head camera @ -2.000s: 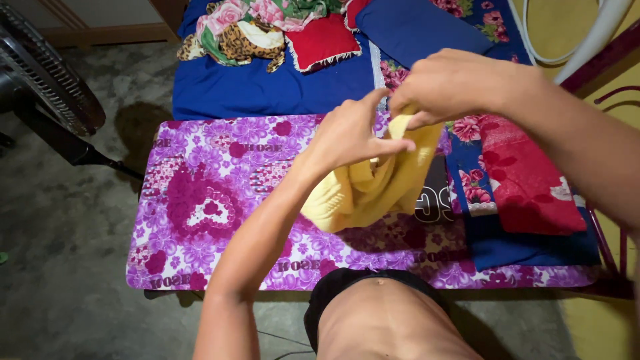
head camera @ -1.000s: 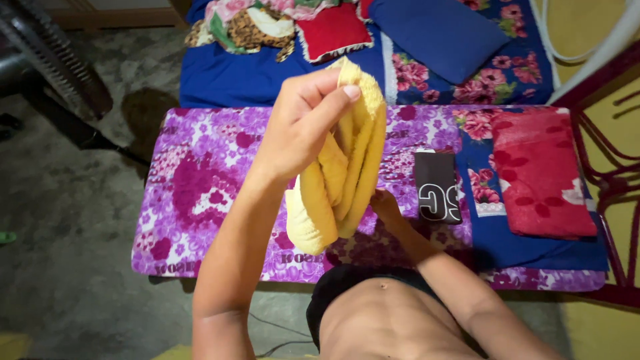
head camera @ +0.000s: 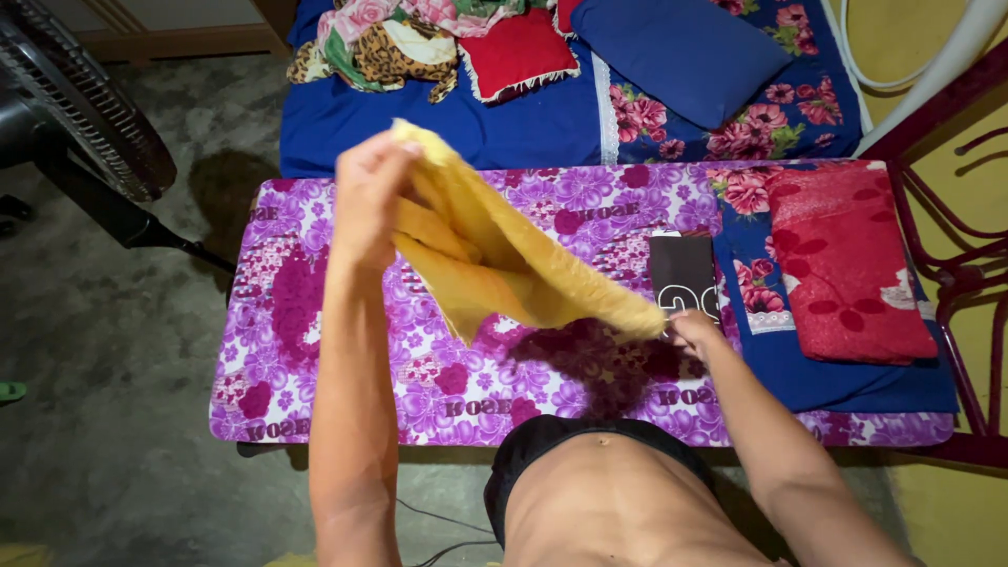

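Note:
A yellow cloth (head camera: 504,252) hangs stretched on a slant between my two hands, over a mattress with a purple floral cover (head camera: 488,394). My left hand (head camera: 370,193) pinches its upper corner, higher and at the left. Lower and to the right, my right hand (head camera: 693,331) grips the other end. Just behind the right hand lies a folded black cloth (head camera: 681,268) with white lettering, partly covered by that hand. Further right, a folded red blanket (head camera: 850,268) rests on blue floral fabric (head camera: 756,236). The cloth's lower edge droops in loose folds.
Behind the mattress is a blue-sheeted bed (head camera: 504,138) with a blue pillow (head camera: 677,59), a red fringed cushion (head camera: 516,55) and a leopard-print cloth (head camera: 402,55). A black fan (head camera: 87,102) stands at the left. A dark red metal frame (head camera: 945,315) is at the right.
The yellow cloth hung bunched from my left hand one second ago; now it is spread between both hands. My left hand has moved left, and my right hand has moved right onto the cloth's end.

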